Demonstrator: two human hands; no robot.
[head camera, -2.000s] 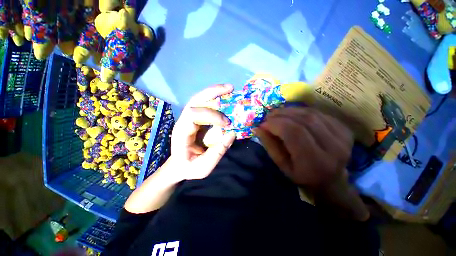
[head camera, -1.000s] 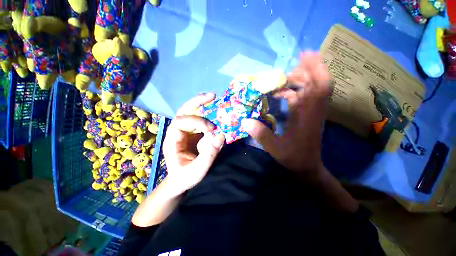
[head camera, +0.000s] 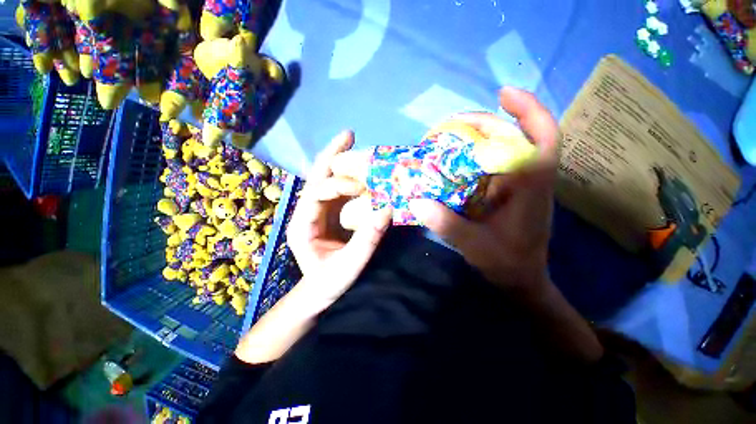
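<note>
A yellow plush bear in a blue floral outfit lies sideways between my hands, above my lap. My left hand grips the leg end and the outfit's hem between thumb and fingers. My right hand holds the head end, its thumb on the cloth and a finger raised behind the yellow head. The bear's face cannot be made out. The hot glue gun lies on the cardboard rest at the right, untouched.
More bears stand grouped at upper left. A blue crate full of yellow toys is beside my lap, with a second crate further left. Small white and green trims, a black bar and a light-blue item are at right.
My right hand has gone from being closed over the bear's near side to holding its head end with fingers spread. The outfit now lies flatter and more level. The camera view has shifted slightly.
</note>
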